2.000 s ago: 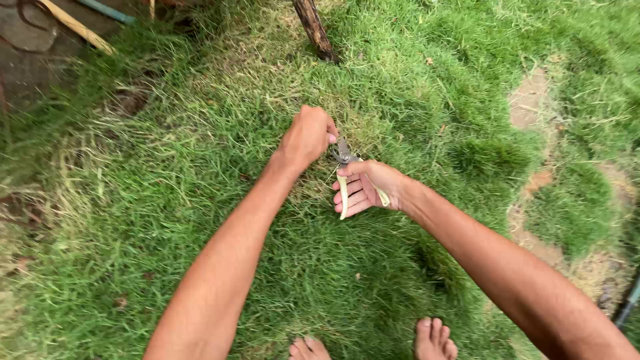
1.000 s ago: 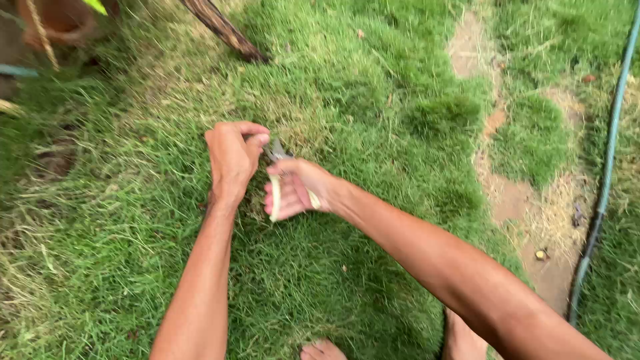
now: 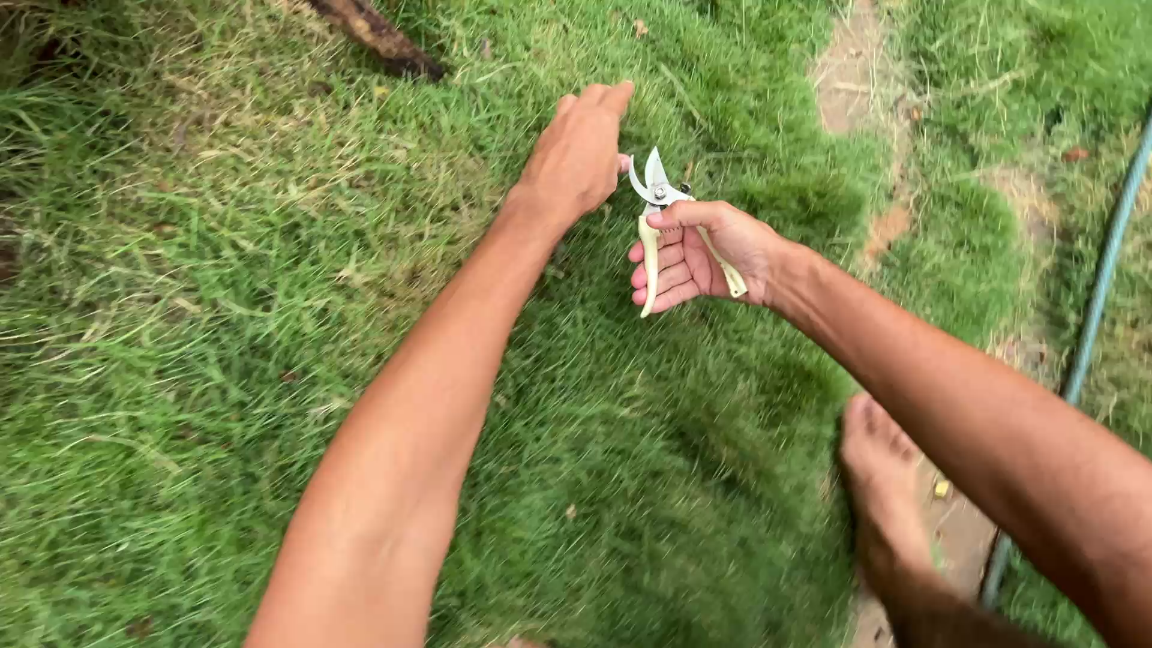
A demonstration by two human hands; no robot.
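Note:
A pair of pruning shears (image 3: 660,192) with cream handles and metal blades rests in my right hand (image 3: 702,247), palm up, the thumb pressing near the pivot. Its blades stand apart and point away from me, with the handles spread. My left hand (image 3: 576,153) is just left of the blades, back of the hand up, fingers stretched forward over the grass (image 3: 594,378). Its thumb tip shows close to the curved blade; I cannot tell if they touch. Nothing shows in the left hand, though its palm is hidden.
A rough piece of wood (image 3: 382,38) juts in at the top left. A green hose (image 3: 1102,261) runs down the right side. My bare foot (image 3: 882,477) is at the lower right, beside a strip of bare soil (image 3: 846,76) with dry grass.
The left hand's fingers, bent near the blade tips earlier, are now stretched forward. The shears' blades now show plainly apart. A foot is now farther forward at the right. The view has shifted.

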